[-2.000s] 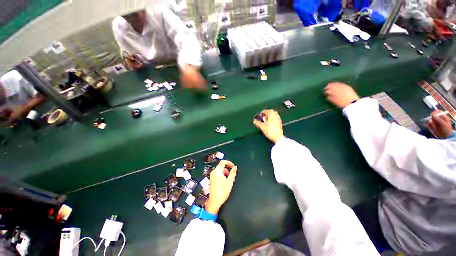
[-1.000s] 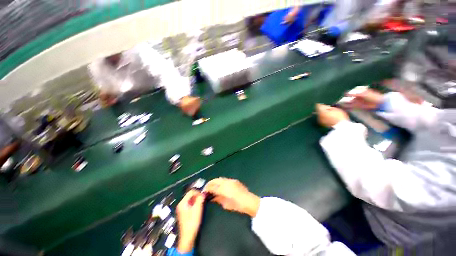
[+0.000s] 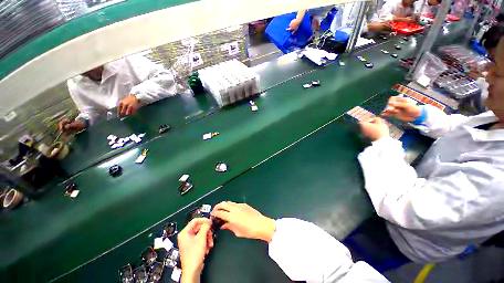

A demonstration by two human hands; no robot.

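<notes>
My left hand [image 3: 194, 246] and my right hand [image 3: 242, 220] meet at the lower middle. Between their fingertips is a small black housing [image 3: 216, 223], mostly hidden by the fingers. More black housings [image 3: 148, 255] with white flat pieces [image 3: 159, 243] lie in a pile beside and left of my left hand, cut off by the bottom edge. Another housing with a white piece [image 3: 205, 209] lies just beyond my fingers. What the fingers do to the held part is too small to tell.
The green belt [image 3: 265, 138] runs beyond the pale seam, with spaced housings [image 3: 185, 188] on it. A heap of white parts [image 3: 125, 140], a white gridded tray [image 3: 229, 83] and a person [image 3: 119, 83] are across it. A neighbour in white [image 3: 436, 177] works at right with pale strips [image 3: 362, 115].
My right hand has come back from the belt to meet my left hand at a housing. The view has turned right. The neighbour's hands now hold a strip.
</notes>
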